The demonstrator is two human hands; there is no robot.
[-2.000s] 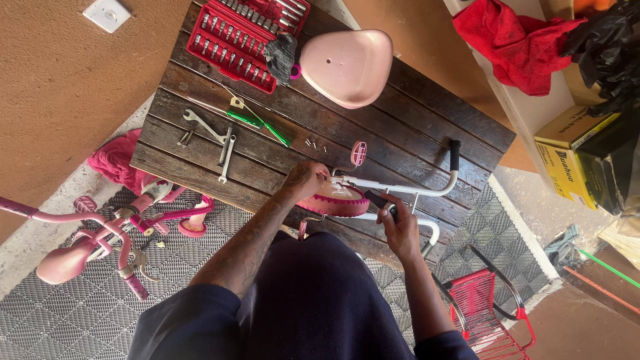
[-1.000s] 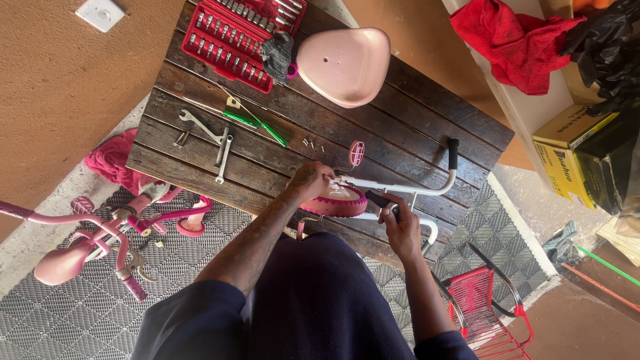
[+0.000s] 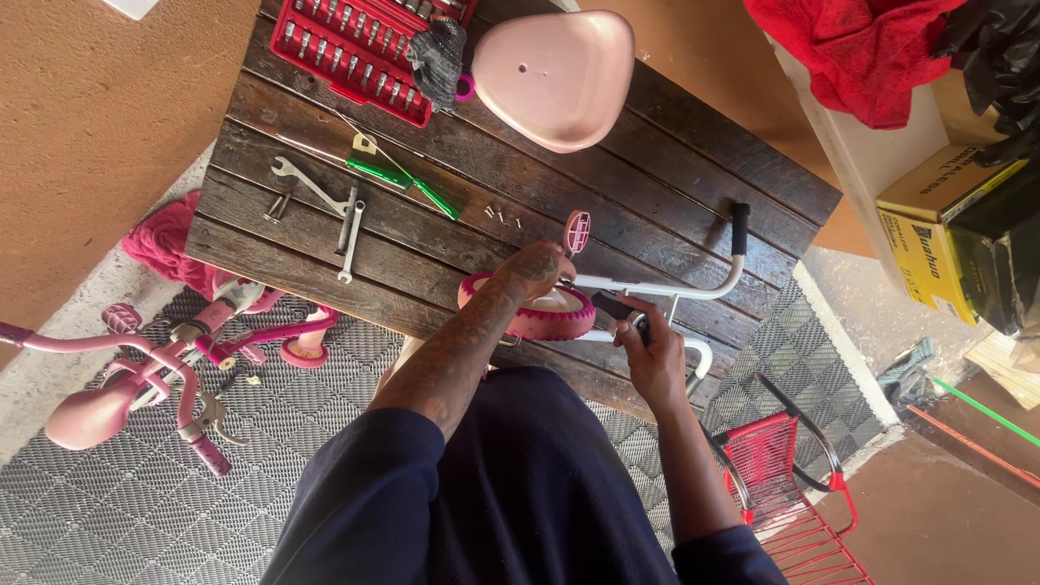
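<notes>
A pink toothed wheel (image 3: 552, 323) lies at the near edge of the wooden slatted table, joined to a white tubular frame (image 3: 650, 286) with black end grips. My left hand (image 3: 536, 270) reaches over the wheel, its fingers closed at the frame's end beside a pink pedal (image 3: 577, 232); what they pinch is hidden. My right hand (image 3: 652, 345) grips a black-handled tool (image 3: 615, 306) at the wheel's right side; its exact kind cannot be told. Small screws (image 3: 504, 218) lie beyond my left hand, with green-handled screwdrivers (image 3: 435, 197) and open-end wrenches (image 3: 351, 242) farther left.
A red socket set (image 3: 349, 57), a grey glove (image 3: 437, 63) and a pink plastic seat (image 3: 555, 80) occupy the table's far side. A pink bicycle (image 3: 154, 366) stands at left on the mat. At right are a red chair (image 3: 780, 479) and a yellow box (image 3: 926, 252).
</notes>
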